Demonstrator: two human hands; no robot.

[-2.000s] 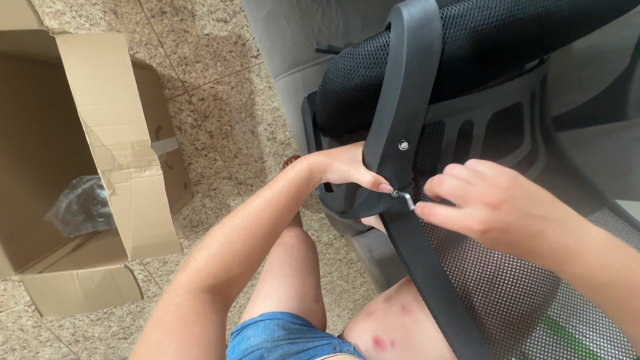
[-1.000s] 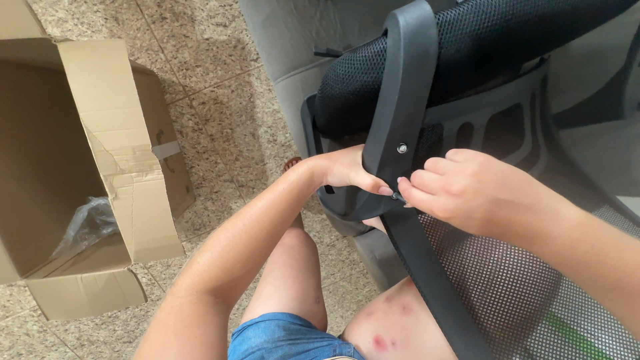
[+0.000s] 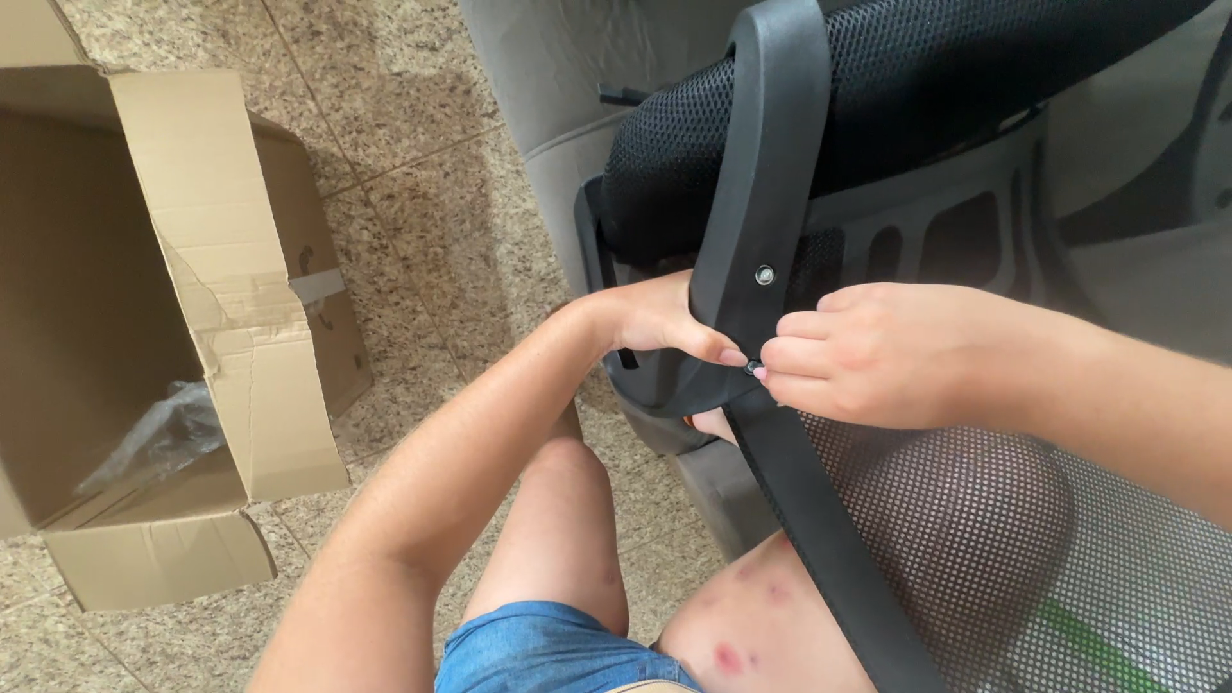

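A black plastic armrest (image 3: 770, 164) of a mesh office chair runs down to the dark frame edge of the mesh panel (image 3: 943, 520). One bolt head (image 3: 764, 275) sits in its hole in the armrest. My left hand (image 3: 659, 316) grips the lower end of the armrest, its thumb tip beside a second bolt (image 3: 754, 367). My right hand (image 3: 885, 356) has its fingers curled, thumb and fingertips at that same bolt; whether a hex key is inside the fingers cannot be seen. A black mesh cushion (image 3: 674, 144) lies behind the armrest.
On the left, an open cardboard box (image 3: 279, 404) with clear plastic wrap (image 3: 173, 433) inside stands on the speckled tile floor (image 3: 423, 231). A grey upholstered seat (image 3: 539, 58) supports the chair parts. My legs are below, one partly under the mesh.
Two seconds ago a silver hex key showed between my right hand and the lower bolt; it is no longer visible. My right hand has turned and closed in on the bolt. My left hand stays put.
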